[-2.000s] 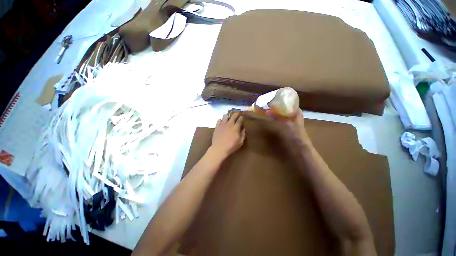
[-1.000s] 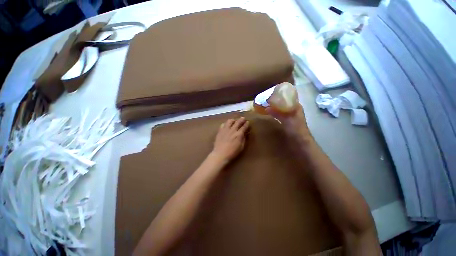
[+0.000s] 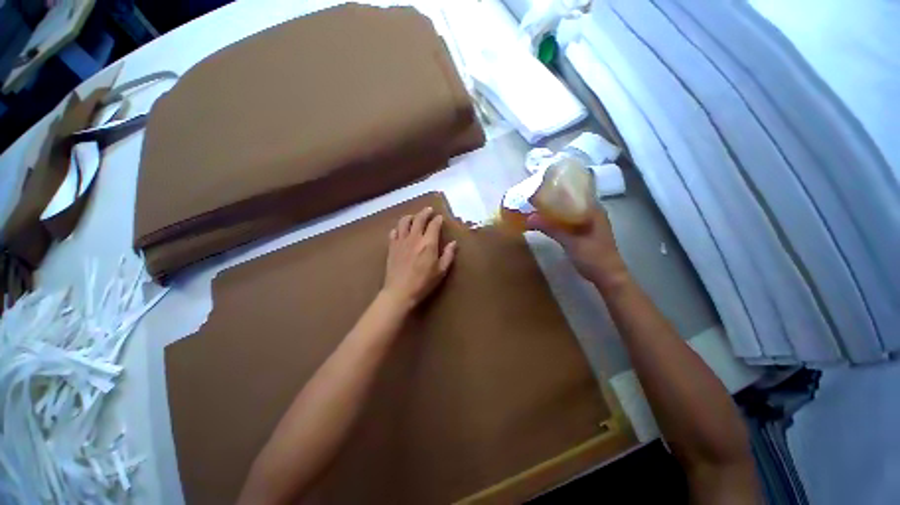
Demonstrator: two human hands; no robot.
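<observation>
A single brown panel (image 3: 345, 335) lies flat in front of me, notched at its upper corners, with a yellow edge band (image 3: 553, 464) along its near edge. My left hand (image 3: 416, 254) rests on the panel near its upper right corner, fingers spread, holding nothing. My right hand (image 3: 582, 237) is closed around the glue bottle (image 3: 564, 193), which has a white label and amber contents. The bottle is tilted, its nozzle pointing left at the panel's upper right notch. The nozzle tip is hard to make out.
A thick stack of brown panels (image 3: 296, 118) lies behind the panel. A heap of white strips (image 3: 59, 375) is at left, with brown offcuts (image 3: 39, 187) beyond. Crumpled white scraps (image 3: 592, 153) lie behind the bottle. Stacks of white sheets (image 3: 730, 178) fill the right.
The view has turned right, so the panel, stack and strips appear further left. The bottle has moved along the panel's far edge to its right corner. My left hand still lies on the panel.
</observation>
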